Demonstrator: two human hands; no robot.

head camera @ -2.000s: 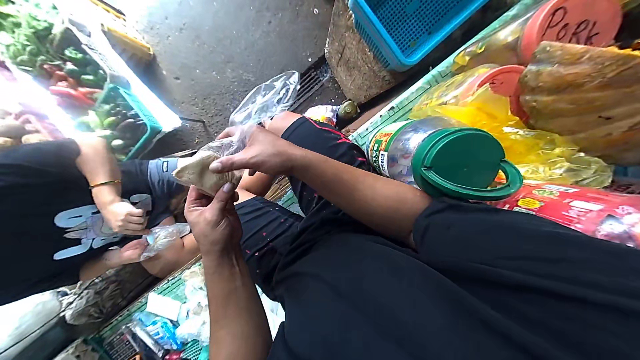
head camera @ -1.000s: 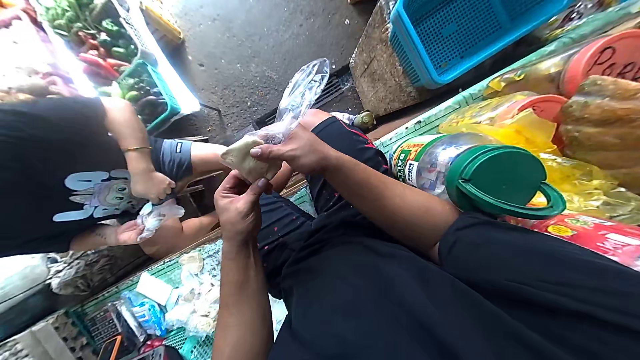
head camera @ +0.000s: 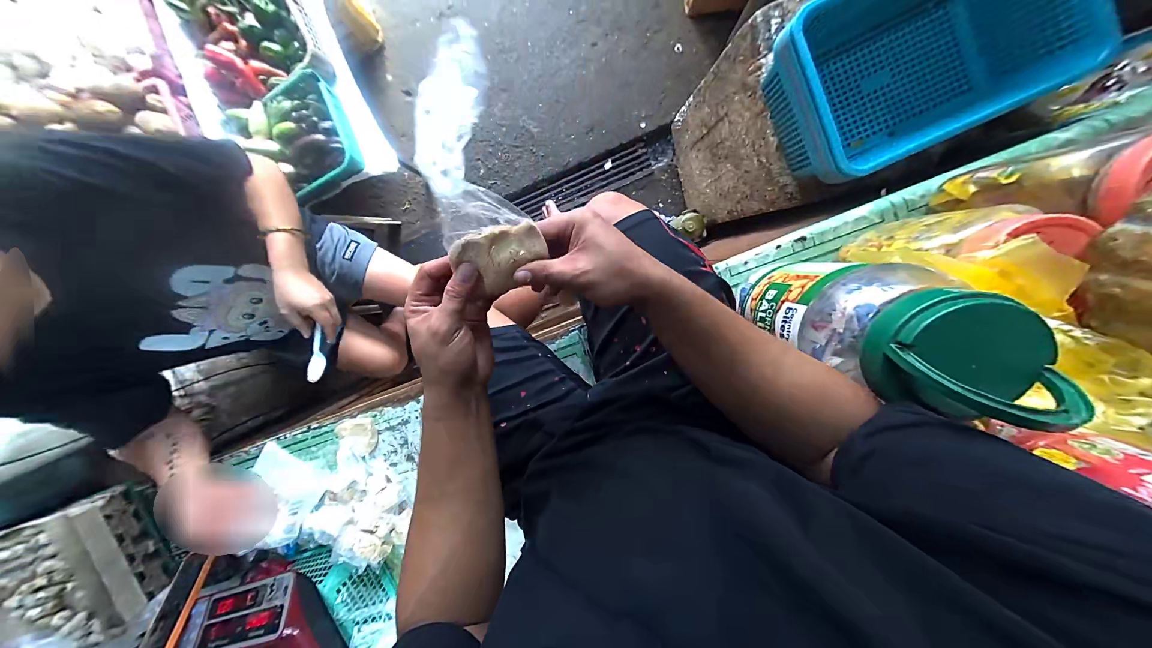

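Between both hands, above my lap, is a pale beige lump [head camera: 500, 256], flat on one side, that looks wrapped in thin clear plastic. My left hand [head camera: 452, 324] grips its left and lower edge with the thumb on its face. My right hand [head camera: 589, 256] pinches its right edge between thumb and fingers. A clear plastic bag [head camera: 450, 117] trails from the lump toward the floor; whether the lump is inside it, I cannot tell.
Another person's hand [head camera: 306, 299] holds a white plastic spoon [head camera: 317, 354] at left. Small plastic-wrapped pieces [head camera: 360, 513] lie on the green surface beside a red digital scale [head camera: 261, 612]. On my right stand a green-lidded plastic jar [head camera: 967, 351] and a blue plastic basket [head camera: 954, 81].
The clear bag has swung leftward from the lump. The other person's hands have separated; one has moved down toward the wrapped pieces, and a white spoon now shows in the other.
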